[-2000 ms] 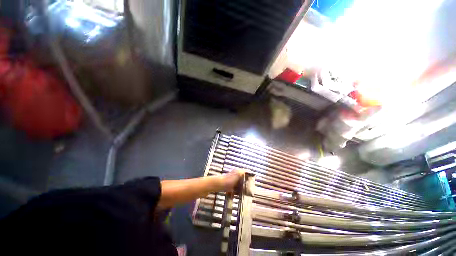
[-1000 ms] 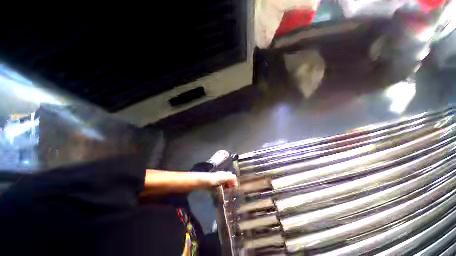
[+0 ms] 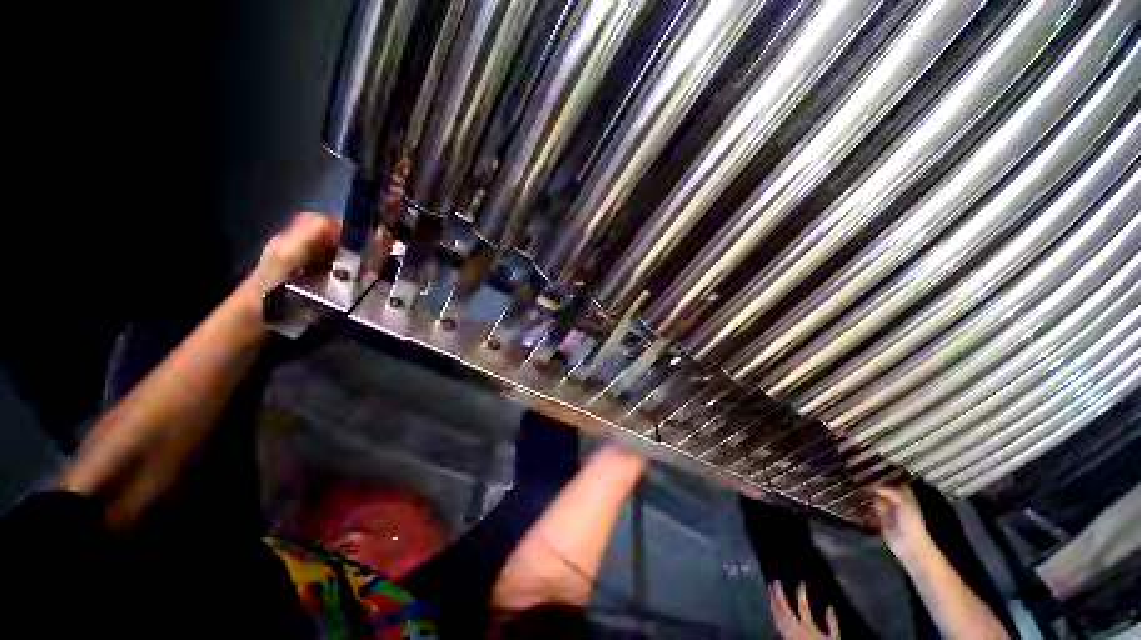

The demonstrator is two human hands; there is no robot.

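Note:
A rack of long shiny steel tubes (image 3: 751, 163) fills the upper right. Its flat metal end bar (image 3: 501, 363) runs from centre-left down to the lower right, with small fittings at the tube ends. My left hand (image 3: 300, 246) is closed around the bar's left end. My right hand (image 3: 611, 469) reaches up to the lower edge of the bar near its middle. It is blurred and its fingers are hidden at the bar, so I cannot tell its grip.
Another person's hand (image 3: 898, 515) touches the bar's right end; a second hand (image 3: 801, 613) with spread fingers is below it. A red round shape (image 3: 375, 531) lies below the bar. Multicoloured patterned cloth (image 3: 350, 594) shows at the bottom. The upper left is dark.
The view has turned and come closer to the rack's end bar. My left hand is still on its corner. My right hand and the other person's hands have come into view.

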